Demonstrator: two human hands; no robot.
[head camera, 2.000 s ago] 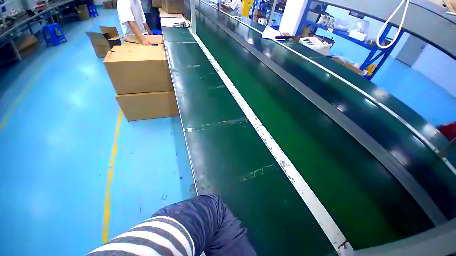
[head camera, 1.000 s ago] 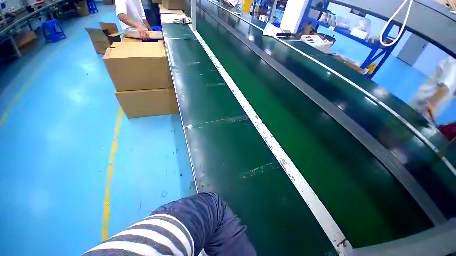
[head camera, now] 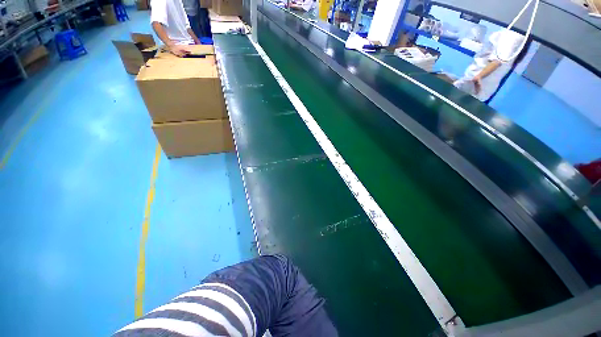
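Observation:
The dark green side worktop (head camera: 283, 191) lies nearest in front of me, with visible seams and scuffs. A pale, chipped side rail (head camera: 359, 191) runs along it, and the smooth green conveyor belt (head camera: 422, 217) lies beyond the rail. A striped sleeve and dark cloth show at the bottom edge, over the near end of the worktop. Neither my left hand nor my right hand can be seen.
Stacked brown cartons (head camera: 181, 92) stand against the worktop's left side. A person in white (head camera: 172, 25) stands behind them, a hand on top. Another person in white (head camera: 491, 62) is beyond the belt. A blue stool (head camera: 70, 45) stands far left. A white cable loop (head camera: 527, 33) hangs upper right.
The person beyond the belt has come into view and moved from the right edge towards the blue rack. The person behind the cartons has moved their hands. My sleeve has barely moved.

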